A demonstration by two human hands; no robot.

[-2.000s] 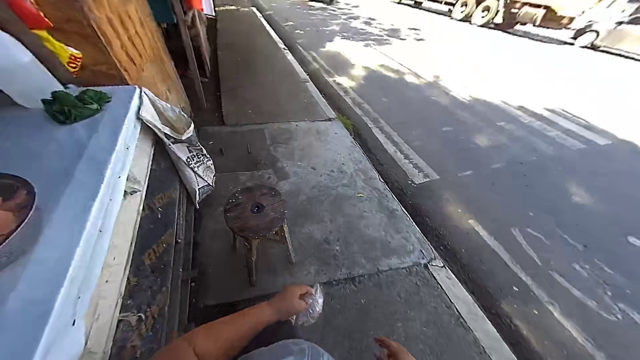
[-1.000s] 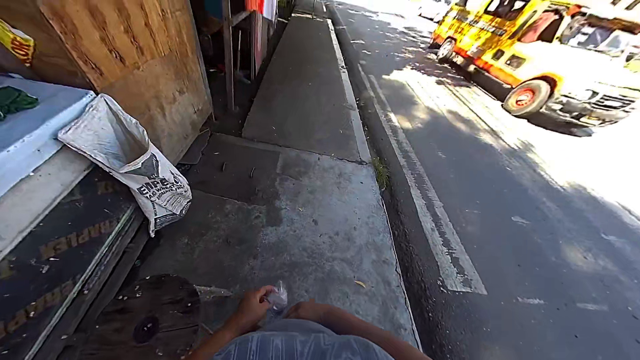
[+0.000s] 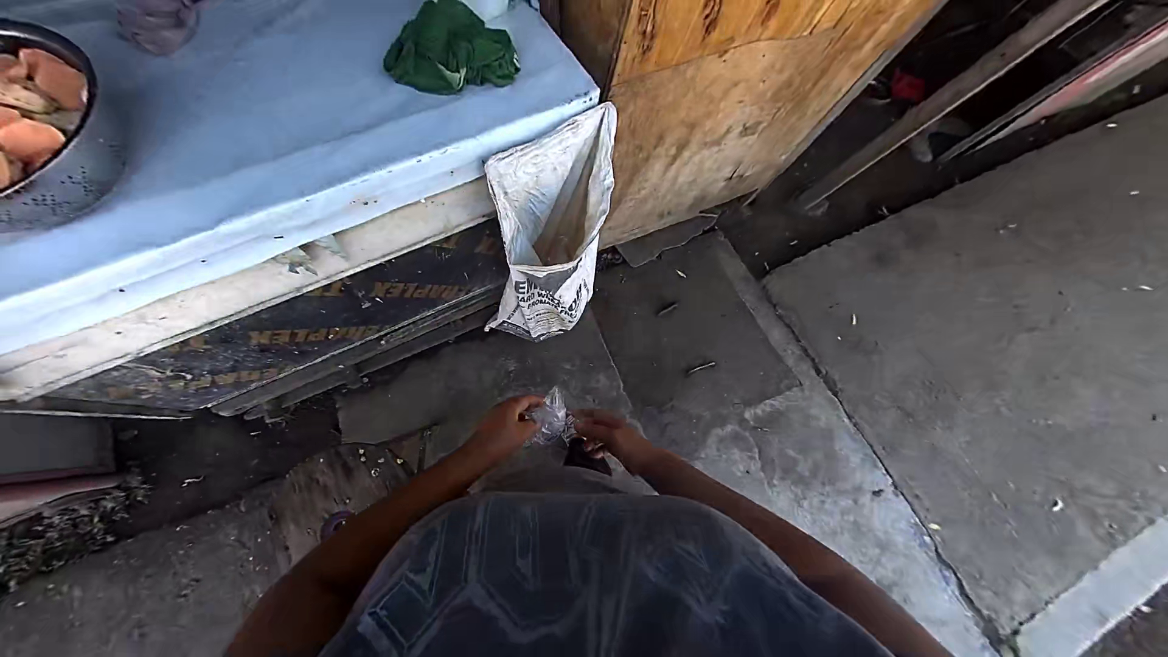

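Observation:
A crumpled clear plastic bag (image 3: 551, 418) is between my two hands, low in front of my body. My left hand (image 3: 506, 427) pinches its left side. On the other side, my right hand (image 3: 613, 438) has its fingers curled on the bag's right edge. Ahead of them a white woven sack (image 3: 557, 219) hangs open-mouthed at the corner of a light blue table (image 3: 274, 155). A green cloth (image 3: 452, 47) lies bunched on the table, and a dark round pan (image 3: 55, 137) with orange and pale pieces stands at its left end.
A round wooden stool (image 3: 333, 488) stands at my left, partly behind my arm. Beyond the sack rises a plywood panel (image 3: 712, 128). Wooden posts (image 3: 958, 100) lean at the upper right. Concrete pavement (image 3: 985, 301) with cracks and raised edges spans the right.
The view has swung left from the road to the table. My right hand, apart from the bag two seconds ago, is now on it beside my left hand.

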